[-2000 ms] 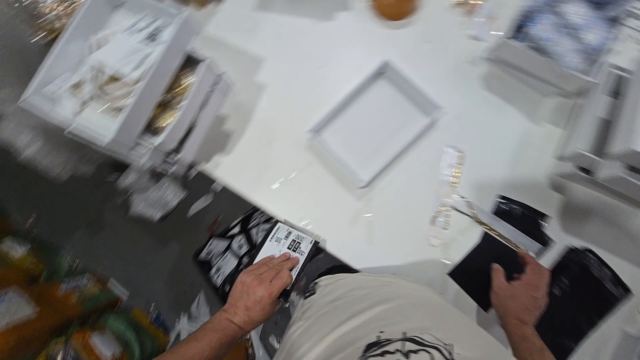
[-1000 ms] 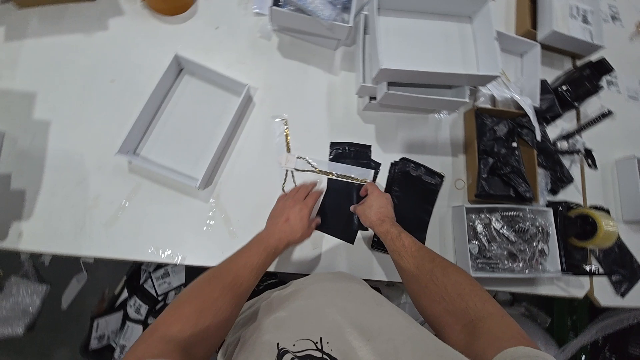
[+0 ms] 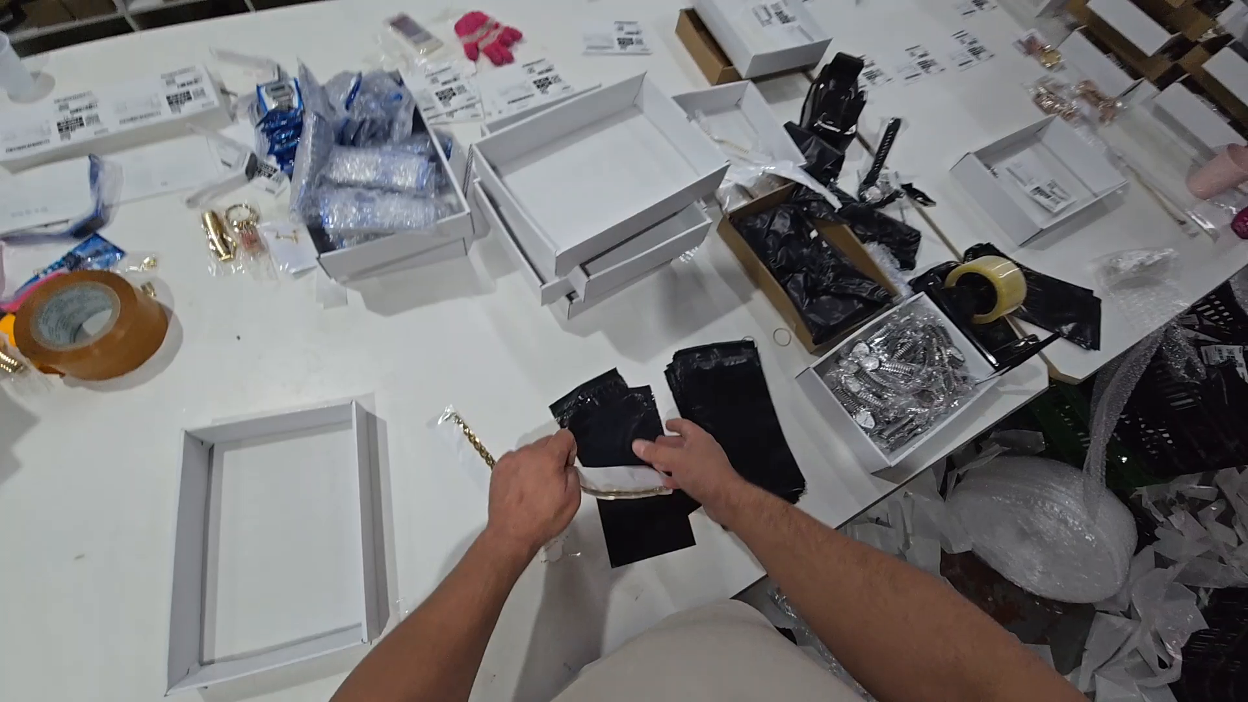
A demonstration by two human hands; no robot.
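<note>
My left hand (image 3: 531, 490) is closed on a gold-coloured chain on a white strip (image 3: 624, 480), near the front of the table. The strip's other end lies between the thumb and fingers of my right hand (image 3: 690, 466). Under the strip lie several black plastic bags (image 3: 609, 429), fanned out. A further stack of black bags (image 3: 736, 414) lies just right of them, partly behind my right hand. Beyond my left hand, toward the upper left, a length of gold-coloured chain (image 3: 470, 436) in clear wrap sticks out on the white tabletop.
An open white box tray (image 3: 370, 526) stands at left, below a roll of brown tape (image 3: 90, 325). Stacked white trays (image 3: 595, 175) and a box of bubble-wrapped items (image 3: 453, 219) stand behind. To the right are a box of wrapped metallic pieces (image 3: 897, 380) and a brown box of black plastic (image 3: 814, 268).
My left hand was at a label at the table edge, then beside the black bags with fingers spread; now it grips the chain strip. The view has swung to the right.
</note>
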